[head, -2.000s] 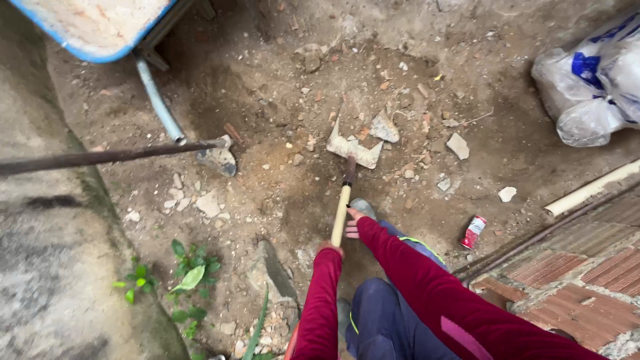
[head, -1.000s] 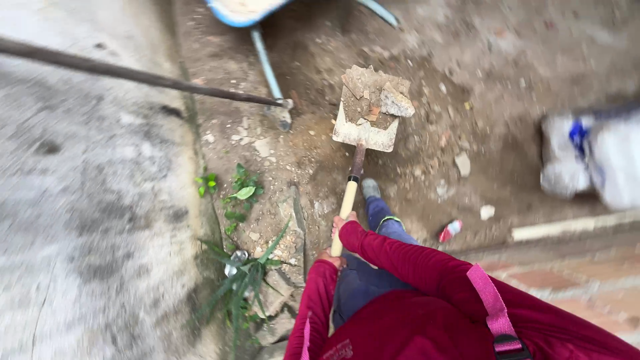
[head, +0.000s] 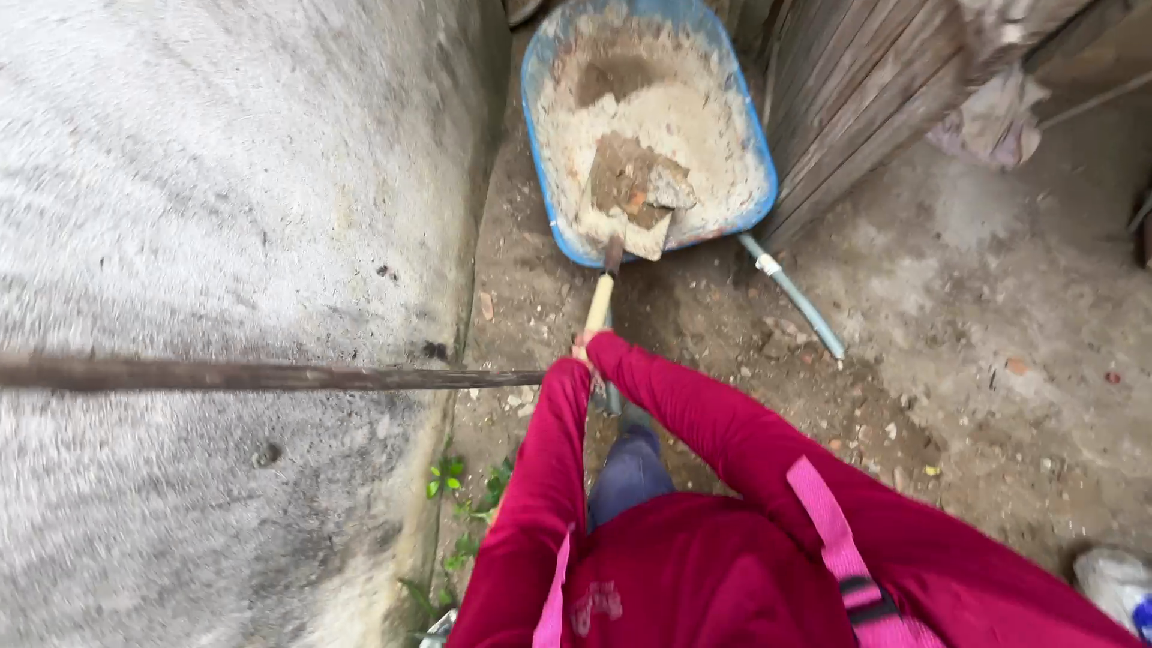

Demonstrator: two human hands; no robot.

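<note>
Both my hands are closed around the pale handle of a shovel [head: 646, 239]. My right hand [head: 589, 338] grips higher up the handle, and my left hand [head: 583, 356] is close behind it, mostly hidden by the red sleeves. Dirt and rubble [head: 634, 180], with a pale broken chunk [head: 670, 185] at its right side, lie on the blade. The loaded blade is over the near part of a blue wheelbarrow [head: 767, 162], whose tray has pale dusty material inside. Whether the blade touches the tray cannot be told.
A rough concrete wall surface [head: 234, 198] fills the left side. A long wooden pole [head: 270, 374] crosses from the left edge towards my forearms. Wooden boards [head: 855, 99] stand right of the wheelbarrow, whose handle [head: 796, 301] juts out. Green plants [head: 445, 477] grow along the wall's foot.
The shovel blade was on the rubble-strewn ground, then held a load; now that load is over the wheelbarrow tray. My hands have stayed on the handle. The view has swung towards the wheelbarrow.
</note>
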